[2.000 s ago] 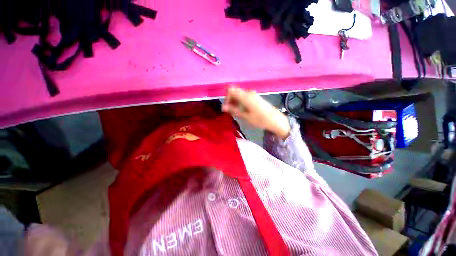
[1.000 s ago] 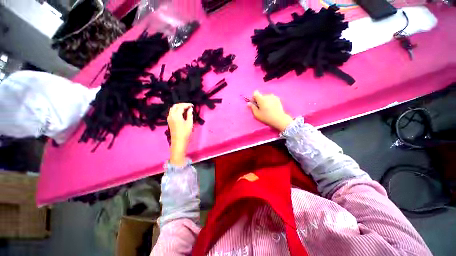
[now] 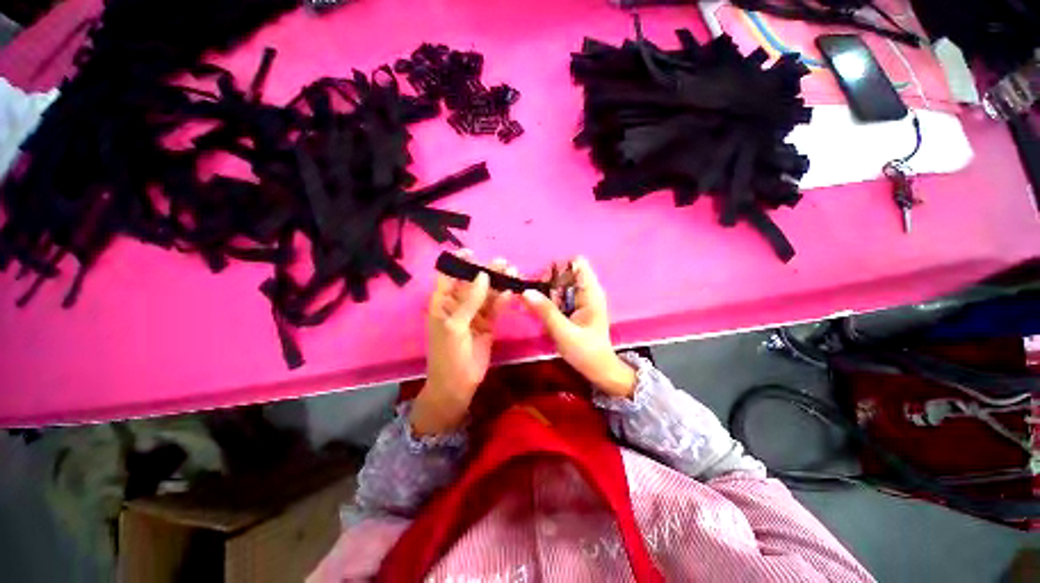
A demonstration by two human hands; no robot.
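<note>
A short black webbing strap is stretched between my hands above the pink table's front edge. My left hand holds its middle between thumb and fingers, with the free end sticking out to the upper left. My right hand is at the strap's other end and also holds the thread snips, mostly hidden in the palm. A loose tangled pile of black straps lies left of my hands. A denser fanned pile lies to the right.
Small black buckles lie heaped between the piles. A smartphone and keys lie on or beside a white sheet at the right. The pink table has its edge before my red apron. A cardboard box stands below left.
My hands were apart, the left at the loose pile and the right with the snips. They have come together near the table edge, and a black strap is now held between them.
</note>
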